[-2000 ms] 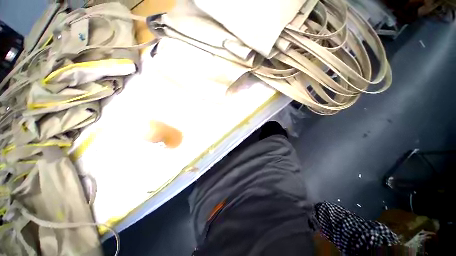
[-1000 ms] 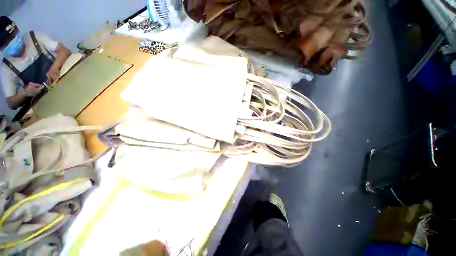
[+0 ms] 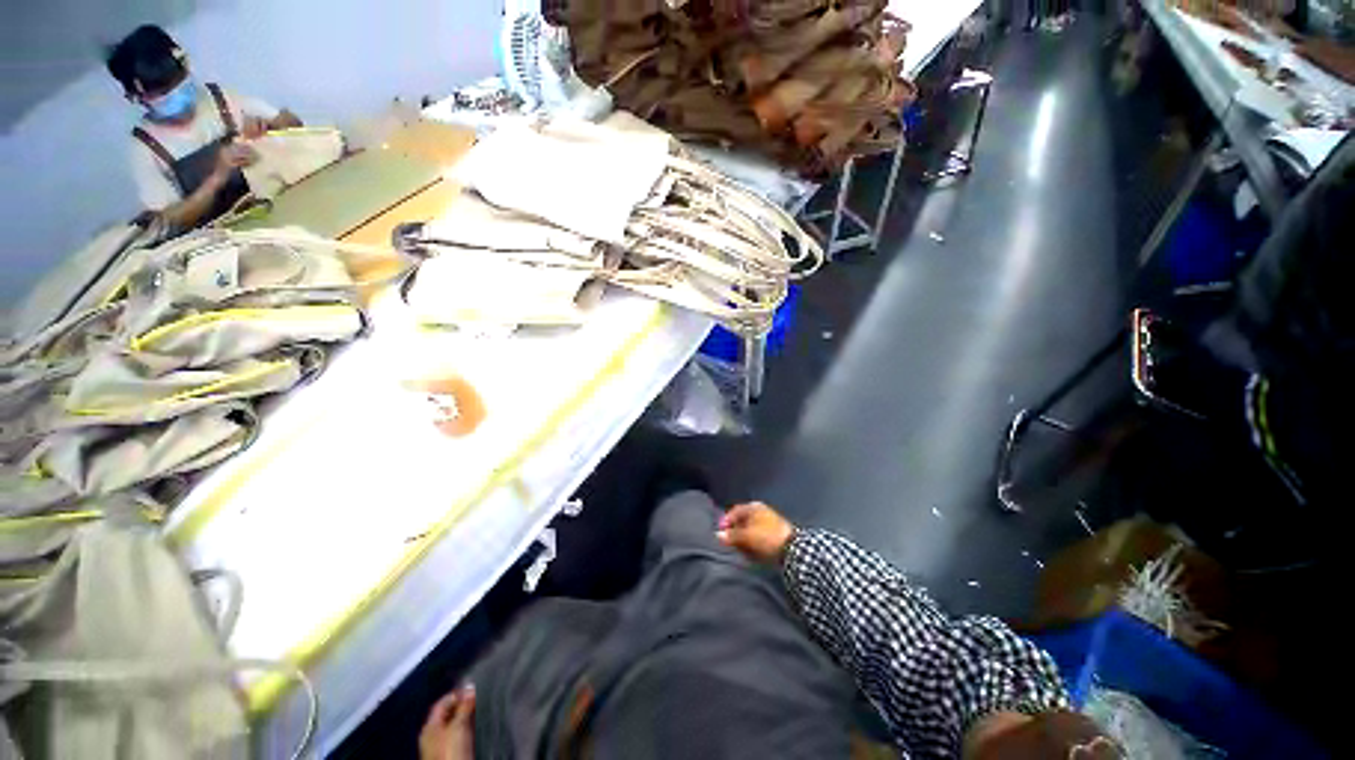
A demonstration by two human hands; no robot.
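My right hand, in a checked sleeve, is above my dark-clad leg, fingers bent together; whether it holds something tiny is unclear. My left hand is low beside my other leg, partly cut off by the bottom edge; its grip is unclear. An amber glue bottle lies on the white table, apart from both hands, its outline washed out by glare. Beige bags with yellow edges overlap along the left. A flat stack of beige bags lies farther along, looped handles hanging over the table's right edge.
A masked person handles a beige piece behind the green mat. Brown bags and a fan are at the back. At right are a metal-framed stool, a person's dark sleeve and a blue bin.
The view has swung and pulled back, so the bag stack appears smaller. Both my hands have come into view. The person at the back now holds up a beige piece.
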